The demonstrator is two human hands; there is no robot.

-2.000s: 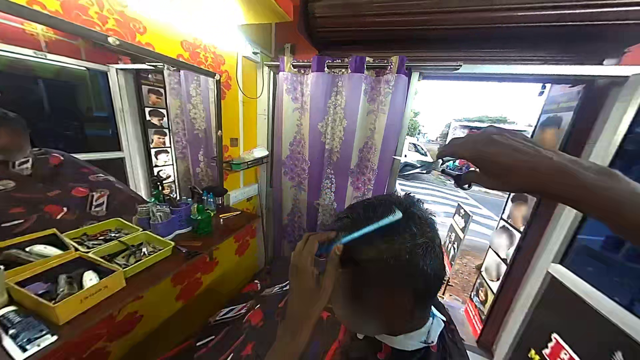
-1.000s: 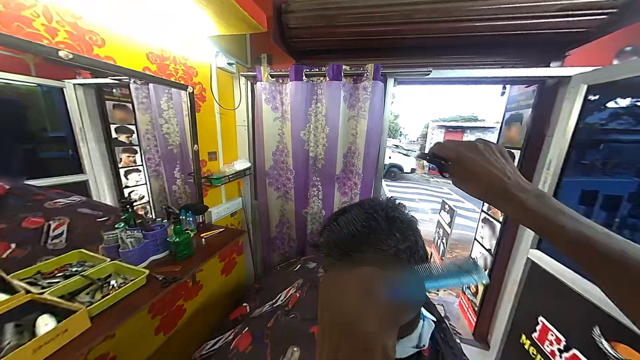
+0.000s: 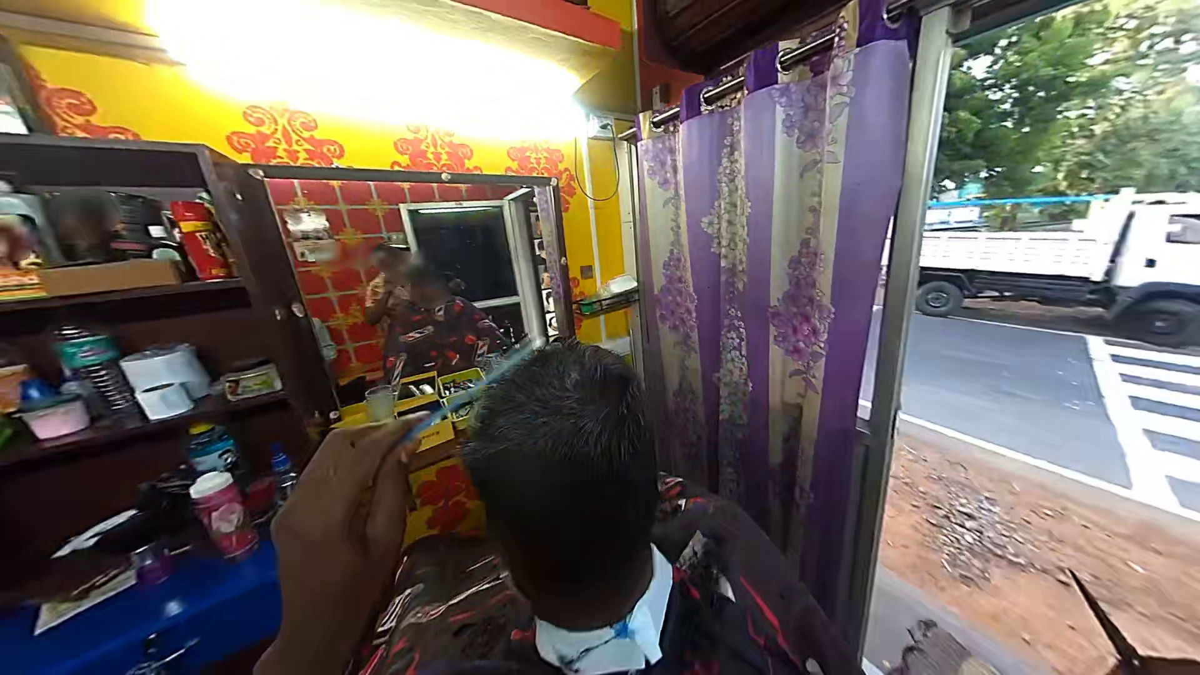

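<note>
My left hand [image 3: 342, 534] is raised at the left of a seated person's head, its fingers closed on a thin blue comb [image 3: 469, 389]. The comb slants up to the right, and its far end is beside the upper left of the dark, short hair [image 3: 562, 403]. Only a sliver of my right hand [image 3: 1172, 667] shows in the bottom right corner, at dark scissors [image 3: 1102, 614] with pointed blades, away from the head. The seated person wears a dark patterned cape [image 3: 741, 562] and a white neck strip [image 3: 605, 647].
A mirror [image 3: 450, 253] hangs ahead on the left, above yellow trays [image 3: 427, 436] of tools. Shelves [image 3: 141, 291] with bottles and paper rolls stand at far left, over a blue counter [image 3: 187, 600]. A purple curtain [image 3: 731, 281] hangs beside the doorway; a white truck [image 3: 1031, 253] is outside.
The view has swung to behind the seated person. My right hand, raised at the doorway side earlier, is now low at the frame's corner. The comb has moved from the front of the head to its left side.
</note>
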